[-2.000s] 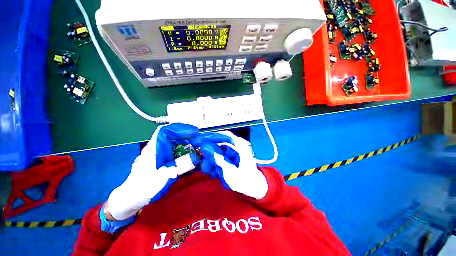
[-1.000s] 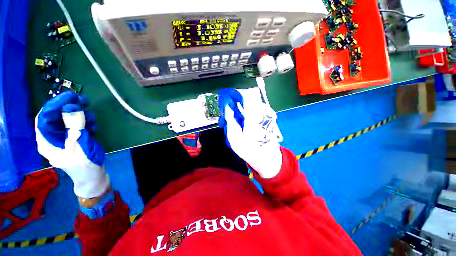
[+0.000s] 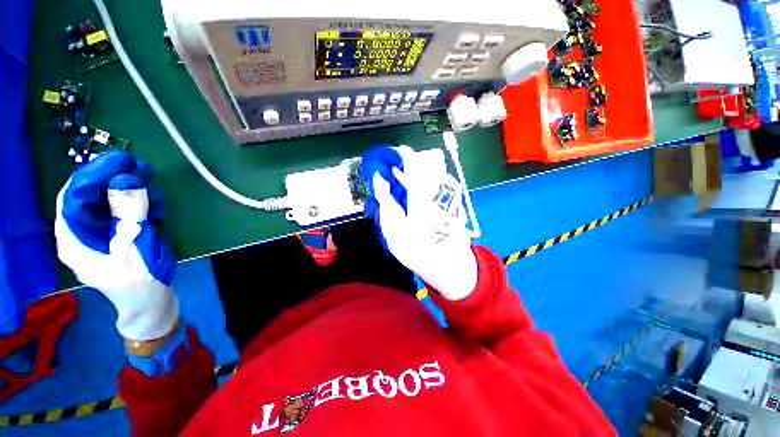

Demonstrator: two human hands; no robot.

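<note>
My right hand [image 3: 410, 205], in a white and blue glove, grips a green charger circuit board [image 3: 356, 181] at the white power strip [image 3: 321, 195]. The fingers hide much of the board. My left hand [image 3: 120, 230] is curled over the mat at the left, just below the loose boards [image 3: 103, 138]; nothing shows in it, but its inner side is hidden. The thin white test cable [image 3: 453, 158] runs from the load's terminals [image 3: 477, 111] down behind my right hand; its plug end is hidden. The electronic load [image 3: 295, 51] shows yellow digits that look like zeros.
A red-orange tray [image 3: 633, 141] with several boards stands right of the load. A blue tray [image 3: 17, 171] is at the left edge. A thick white cord [image 3: 162, 119] curves left of the load. The bench edge lies just below the power strip.
My hands have parted from over my lap: left to the mat's left side, right to the power strip with a board. The load's digits changed, then returned to what look like zeros.
</note>
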